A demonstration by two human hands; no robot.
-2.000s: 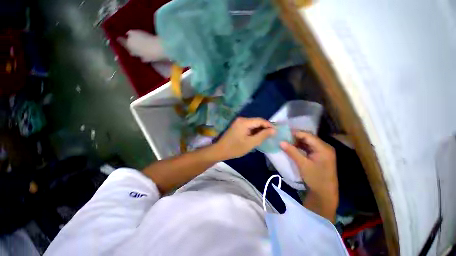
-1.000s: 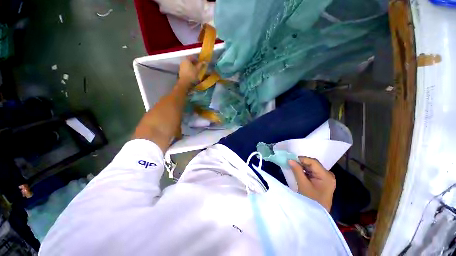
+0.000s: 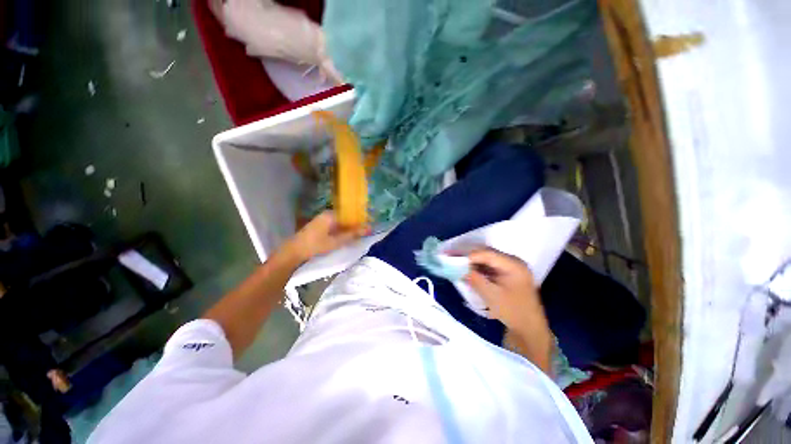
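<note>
My left hand [image 3: 325,236] is closed on the lower end of an orange-yellow tape [image 3: 350,173], which stretches up over the white bin [image 3: 247,186]. My right hand [image 3: 505,282] pinches a small pale green piece [image 3: 442,263] with a frilled edge, above my lap. White stiff pieces [image 3: 525,238] lie on my lap beside and behind the right hand. Large sheer sea-green fabric [image 3: 382,52] hangs at the top and over the bin. Some green trim [image 3: 397,195] lies in the bin.
A red crate [image 3: 217,69] with whitish cloth [image 3: 269,33] stands beyond the bin. The white table [image 3: 715,173] with its wooden edge [image 3: 657,225] runs along the right. Scraps lie on the green floor [image 3: 152,130] at left. Part of something red shows under the table.
My left hand has moved from over the bin toward my body, drawing the orange-yellow tape with it. My right hand still holds the green piece, now slightly left and higher in view.
</note>
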